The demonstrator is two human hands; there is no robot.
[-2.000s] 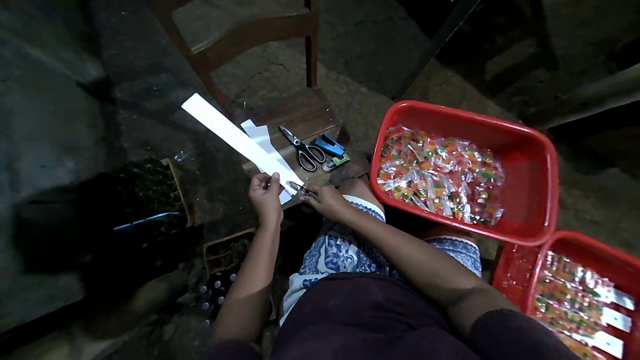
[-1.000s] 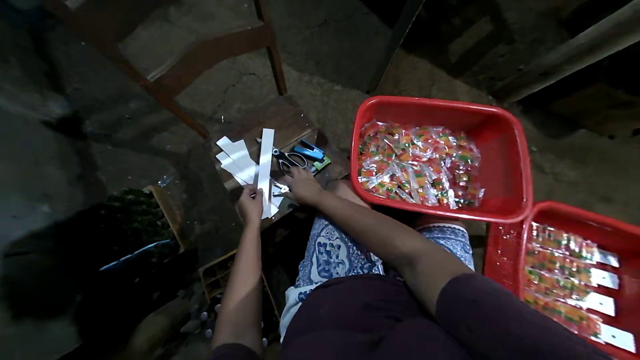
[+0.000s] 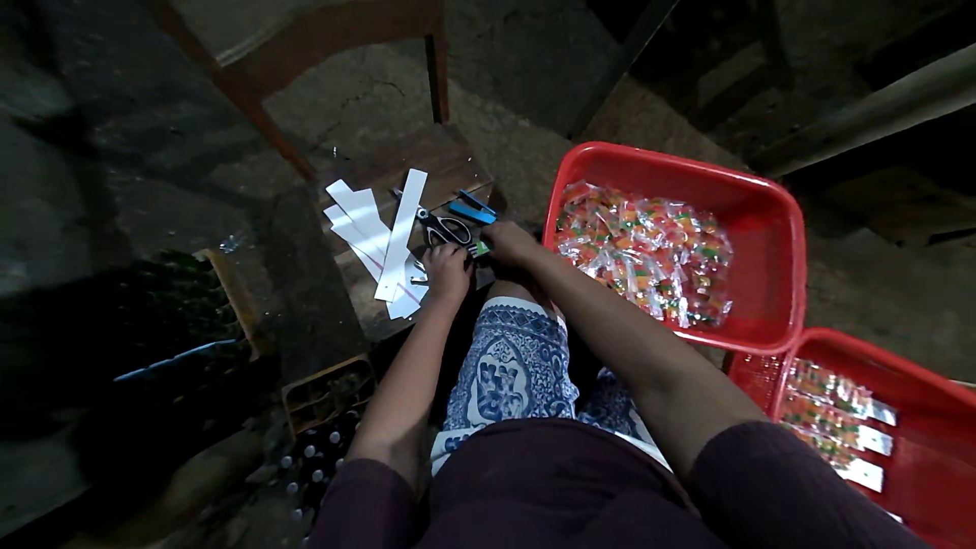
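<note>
White paper strips lie fanned on the wooden chair seat, with one longer strip across them. My left hand is at the handles of black-handled scissors; whether it grips anything is unclear. A small metal object lies on the strips beside it. My right hand is curled next to a blue stapler and a green item; its fingertips are partly hidden, so its hold cannot be told.
To the right stands a red plastic basin with many small clear packets of colourful contents. A second red basin at lower right holds packets fixed to white strips. A wooden crate and dark plants are at left.
My left hand has let go of the white strip, which now lies on the others, and has moved right to the scissors. My right hand has moved toward the stapler.
</note>
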